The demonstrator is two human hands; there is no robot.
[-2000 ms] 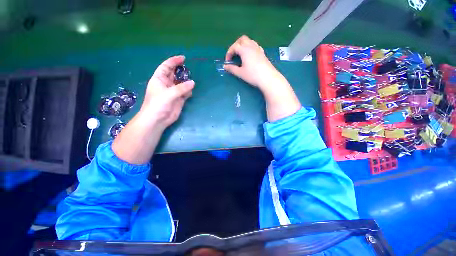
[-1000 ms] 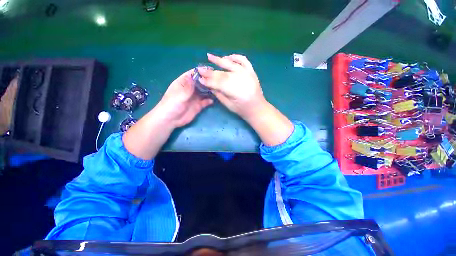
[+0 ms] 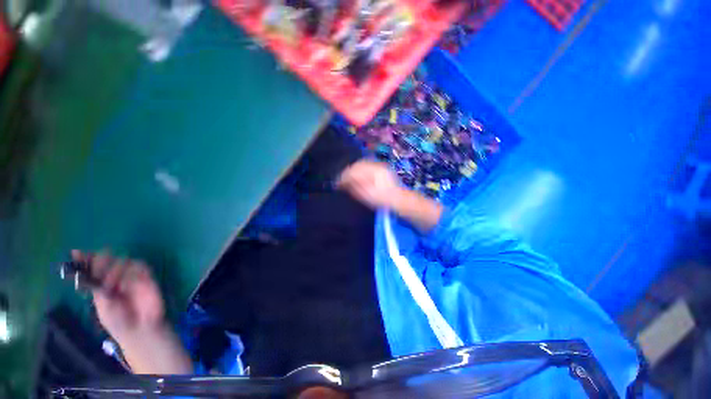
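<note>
My left hand (image 3: 129, 292) is at the lower left over the green table (image 3: 179, 140). It is blurred, and its fingertips hold a small dark round housing (image 3: 76, 271). My right hand (image 3: 374, 185) is off the table's edge, just beside the blue bin (image 3: 499, 128) of small multicoloured clips. It is blurred, and I cannot tell whether it holds anything.
A red tray (image 3: 362, 109) heaped with clipped pieces lies at the top, next to the bin. The base of the pale metal post (image 3: 168, 35) is at the upper left. A small pale scrap (image 3: 167, 181) lies on the table. Blue floor shows on the right.
The view has swung to the right and tilted. My hands have come apart: the right has moved off the table to the clip bin, and the left keeps the dark housing over the table.
</note>
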